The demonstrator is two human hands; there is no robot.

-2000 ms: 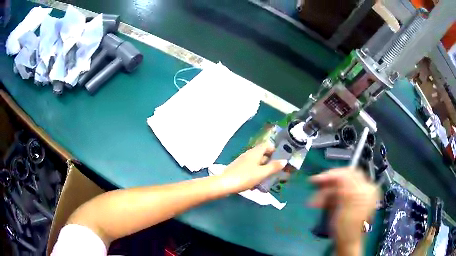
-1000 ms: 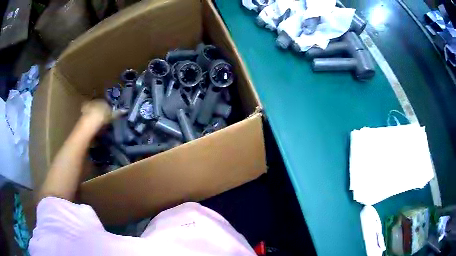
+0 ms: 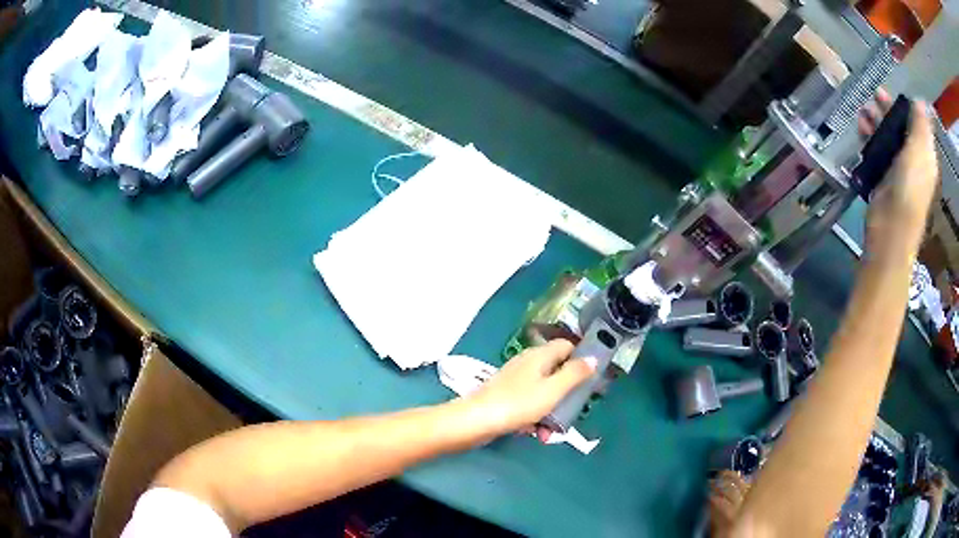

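My left hand (image 3: pixel 536 387) grips the handle of a dark grey housing (image 3: pixel 597 352) on the fixture of the hand press (image 3: pixel 707 233). The housing's round open end lies under the press nose, with a whitish piece (image 3: pixel 644 286) at it. My right hand (image 3: pixel 902 168) is raised at the upper right, closed around the dark grip (image 3: pixel 883 147) of the press lever. A narrow white strip (image 3: pixel 463 373) lies before the press base, partly behind my left hand.
A stack of white sheets (image 3: pixel 436 257) lies left of the press. White-wrapped housings (image 3: pixel 137 100) lie far left. A carton (image 3: pixel 158 420) of grey housings stands lower left. Loose housings (image 3: pixel 717 338) lie right of the press. Another person's hand (image 3: pixel 728 499) shows at lower right.
The view has swung from the carton back to the press. My left hand, a second ago in the carton, now holds a housing at the press. My right hand is now on the raised lever grip.
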